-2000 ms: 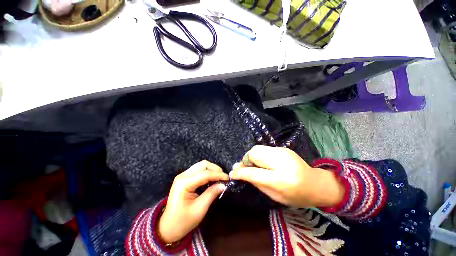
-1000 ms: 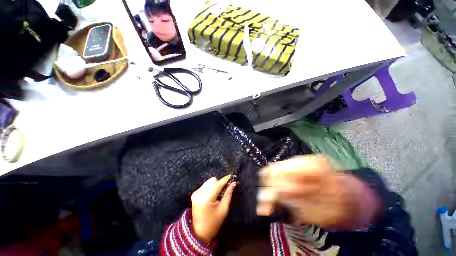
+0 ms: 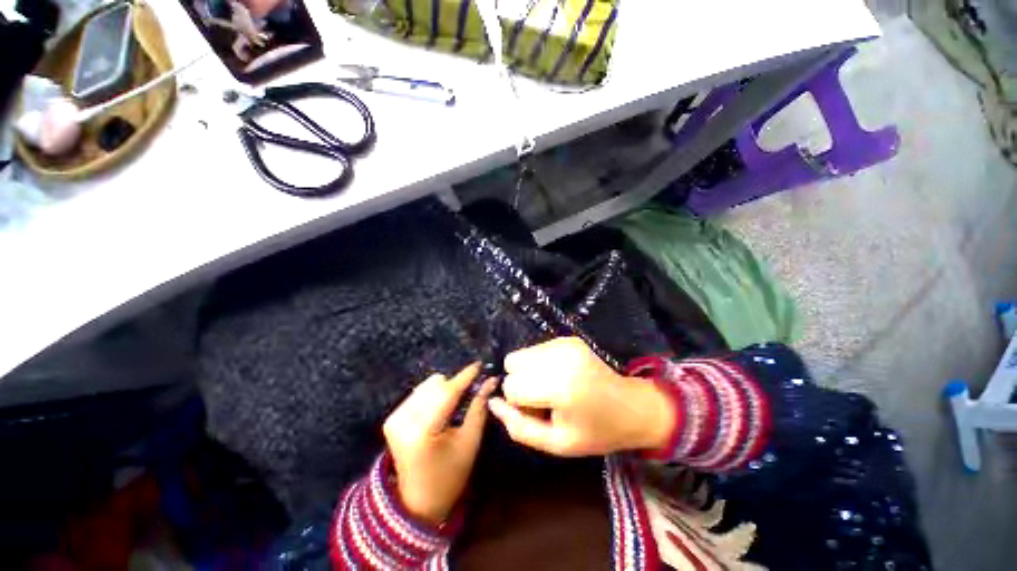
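A fuzzy charcoal-black garment [image 3: 323, 335] lies over my lap below the table edge. A glinting beaded trim [image 3: 519, 281] runs along its edge, down toward my right hand. My left hand [image 3: 437, 437] pinches a fold of the garment between thumb and fingers. My right hand [image 3: 574, 398] is closed, its thumb and fingertips together close beside the left fingertips at the same fold. Any needle or thread between the fingertips is too small to make out.
On the white table [image 3: 123, 251] are black-handled scissors [image 3: 301, 139], slim snips [image 3: 407, 87], a smartphone [image 3: 254, 34], a woven basket [image 3: 162, 95] and a yellow-green striped bundle [image 3: 558, 45]. A purple stool [image 3: 831, 123] and green cloth [image 3: 725, 279] are at right.
My right hand, raised and blurred to the right one second ago, is back beside my left fingertips. The left hand still pinches the garment. The camera view has shifted.
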